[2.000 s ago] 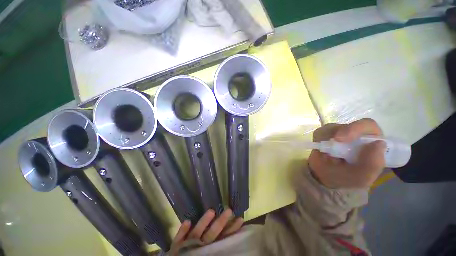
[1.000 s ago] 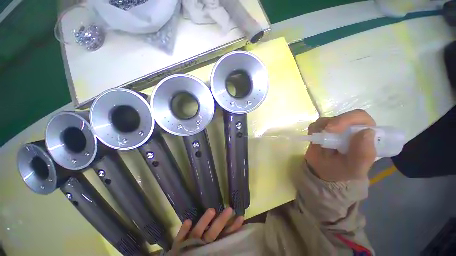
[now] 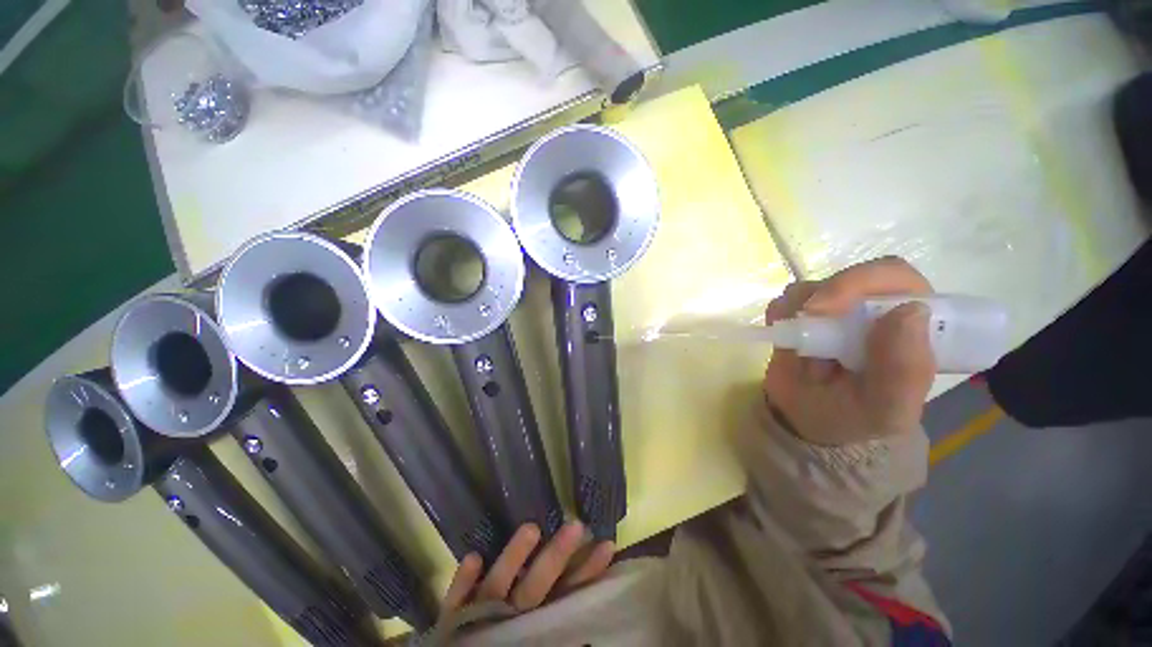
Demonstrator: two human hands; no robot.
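Note:
Several dark grey hair dryers lie side by side, silver funnel faces away from me, each handle with a small silver button and a dark hole. My right hand [image 3: 849, 354] grips a translucent white squeeze bottle [image 3: 966, 334], held level. Its thin needle points left and its tip is at the dark hole of the rightmost dryer [image 3: 590, 405]. My left hand [image 3: 531, 571] rests with fingers apart over the handle ends of the two rightmost dryers; whether it grips one is not clear. My left palm is hidden by the sleeve.
Behind the dryers stands a white metal-edged tray [image 3: 253, 215] with an open white plastic bag [image 3: 291, 63] of small metal pieces and a small clear bag [image 3: 209, 108] at its left. A yellow mat [image 3: 682, 487] lies under the dryers. Another person's dark sleeve [image 3: 1080, 367] shows at the right edge.
My right hand and the bottle have moved slightly left and up, with the needle tip now at the hole. The whole view has shifted slightly. My left hand has stayed at the handle ends.

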